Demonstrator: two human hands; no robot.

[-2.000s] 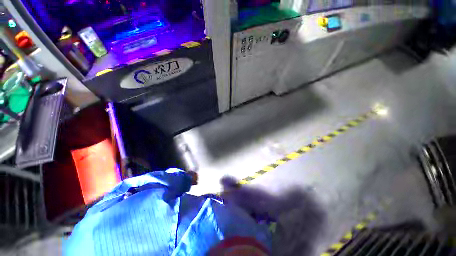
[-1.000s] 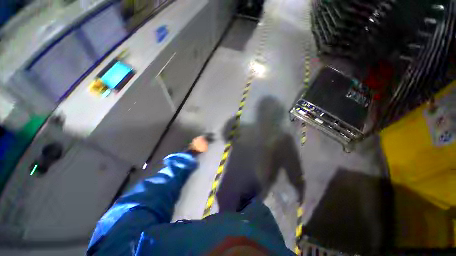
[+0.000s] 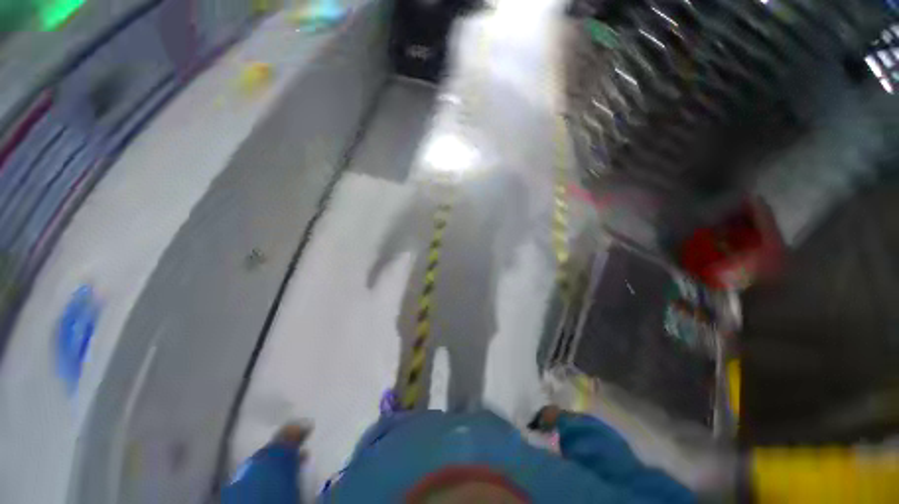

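My left hand (image 3: 293,433) is small and blurred at the lower left, at the end of a blue sleeve, above the grey floor. My right hand (image 3: 545,418) is small and blurred at the lower centre right, with dark fingertips. No held thing shows in either hand, but the blur hides the finger shapes. A low black-topped cart (image 3: 641,315) with a metal edge stands in front of my right hand, at the right of the aisle.
A long white machine (image 3: 187,226) runs along the left, with a blue patch (image 3: 77,335) on it. Yellow-black tape (image 3: 424,315) marks the floor (image 3: 345,295). Dark slatted racks (image 3: 641,69), a red object (image 3: 729,246) and a yellow surface (image 3: 818,472) are at the right.
The view has moved forward along the aisle; the cart is nearer. The extended left arm has come down and back to the lower edge. My right hand has come into view.
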